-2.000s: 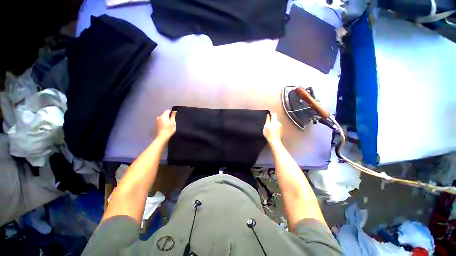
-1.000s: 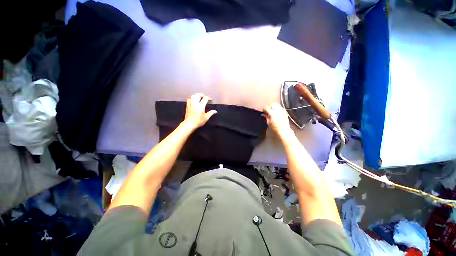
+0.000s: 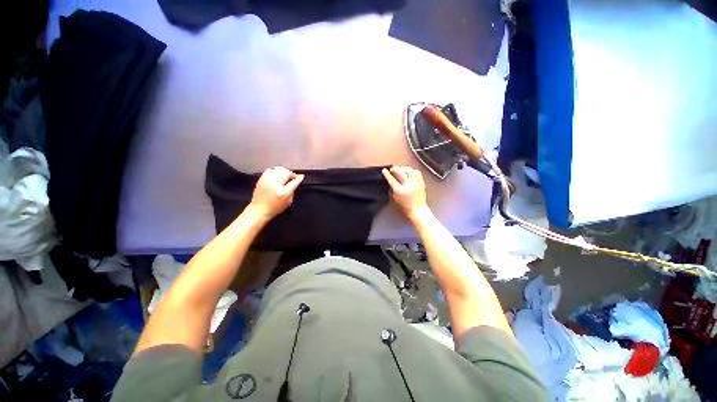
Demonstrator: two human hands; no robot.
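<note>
A black garment panel (image 3: pixel 314 212) lies at the near edge of the pale pressing table, with a narrow folded strip along its far edge and its far left corner sticking out. My left hand (image 3: pixel 275 191) grips the strip left of its middle. My right hand (image 3: pixel 406 188) pinches the far right corner. The steam iron (image 3: pixel 444 141), with a brown wooden handle, rests on the table just beyond and right of my right hand; neither hand touches it.
A tall dark stack of panels (image 3: pixel 94 126) drapes over the table's left edge. Black panels (image 3: pixel 314 9) and a flat dark piece (image 3: pixel 448 31) lie at the back. The iron's hose (image 3: pixel 550 235) runs right, past the blue-sided white table (image 3: pixel 645 118). Scraps cover the floor.
The panel's far edge has been folded over into a strip. My left hand moved inward from the left corner along this edge. The camera view has shifted, and the iron stays put on the table.
</note>
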